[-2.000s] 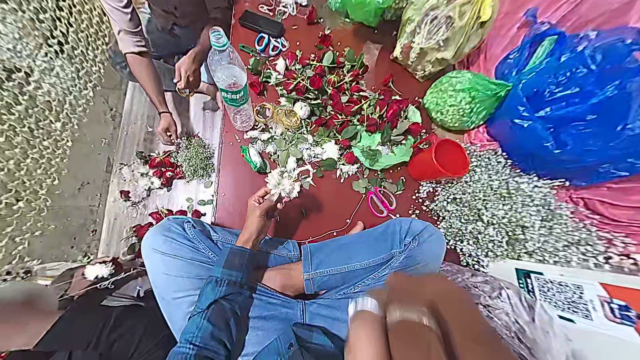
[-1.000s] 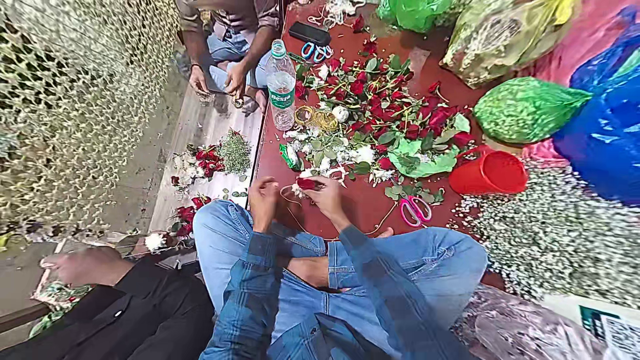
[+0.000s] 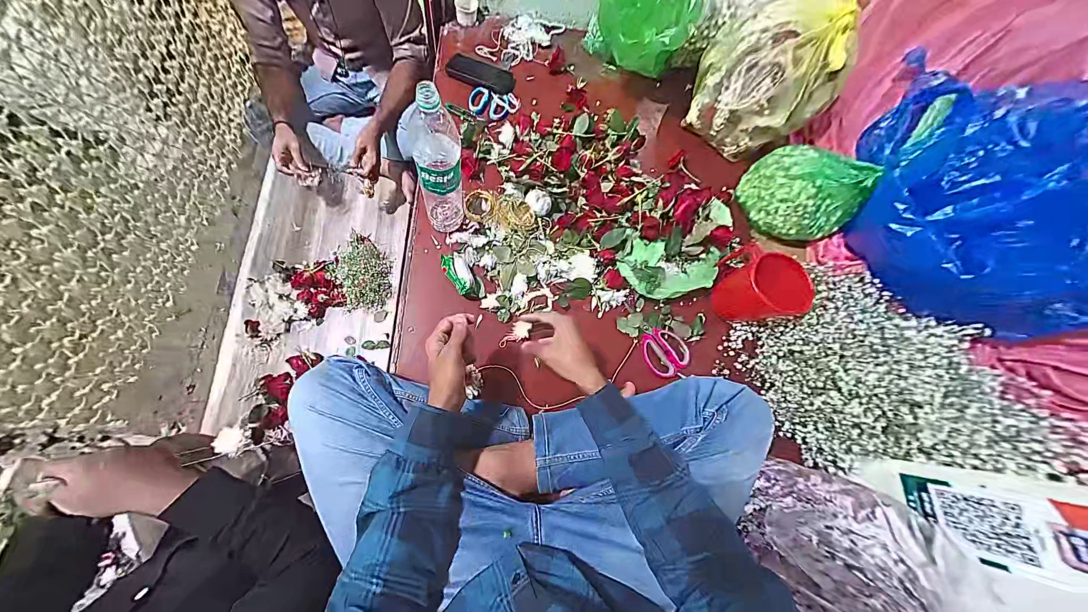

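My right hand [image 3: 563, 344] pinches a small white flower [image 3: 521, 330] between thumb and fingers. My left hand [image 3: 450, 355] is beside it, its fingers bent together; whether something thin is between them is unclear. White blooms [image 3: 473, 382] show just right of the left palm. A thin pale thread [image 3: 510, 374] runs below both hands and curves up toward pink-handled scissors [image 3: 665, 353] at the right. Beyond my hands lie loose white flowers [image 3: 580, 267], a pile of red roses [image 3: 612, 191] with leaves, and golden rings [image 3: 512, 214].
A plastic bottle [image 3: 440, 183] stands left of the roses, a red mug [image 3: 765, 287] at right. Baby's breath [image 3: 867, 374] spreads beside a blue plastic bag [image 3: 977, 195]. One person's hands [image 3: 327, 161] are at upper left; another person's hand [image 3: 119, 478] is at lower left.
The dark red piece seen at my right fingers a second ago no longer shows; a white flower is there now. My hands have moved apart. Two seconds ago my left hand held white flowers.
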